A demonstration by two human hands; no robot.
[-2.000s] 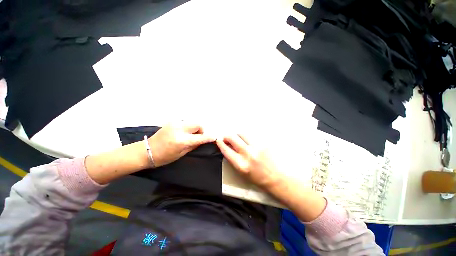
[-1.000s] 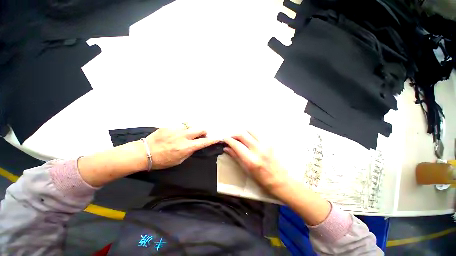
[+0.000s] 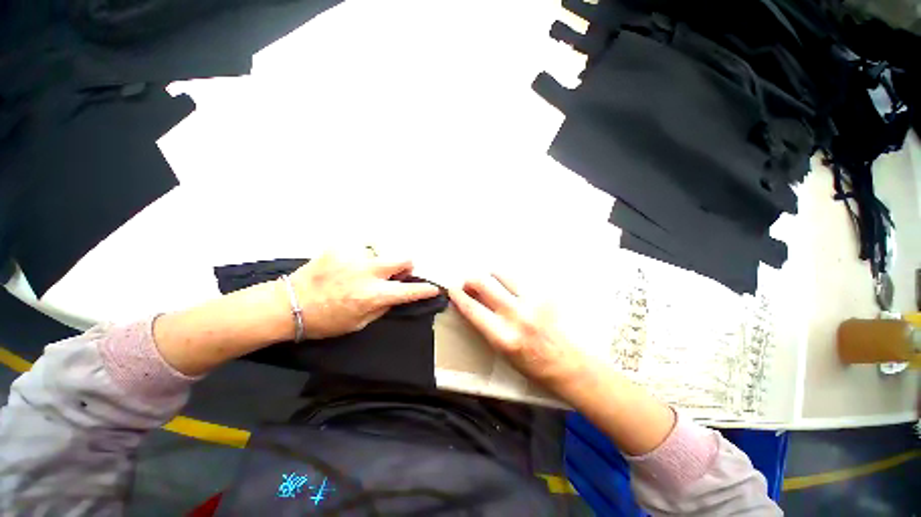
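Observation:
A black panel (image 3: 379,348) lies at the table's front edge, its lower part hanging against the dark apron. A narrow folded strip runs along its top edge. My left hand (image 3: 348,295) lies over this strip, with thumb and forefinger on it near its right end. My right hand (image 3: 508,328) has its fingertips at the panel's right top corner, touching or nearly touching the left fingertips. Whether the right fingertips pinch the material is too small to tell. The left palm hides the middle of the strip.
Black panel piles lie at left (image 3: 86,182) and right (image 3: 677,151) on the white table (image 3: 364,131). Thin black strips (image 3: 858,202) hang beyond the right pile. An amber bottle (image 3: 874,341) lies far right, near brownish glue marks (image 3: 747,353). A blue crate (image 3: 596,464) is below the edge.
The whole view has shifted, so table things sit further left and a little higher. The fingertips have moved slightly at the panel's right corner, and the fold's right end now shows more.

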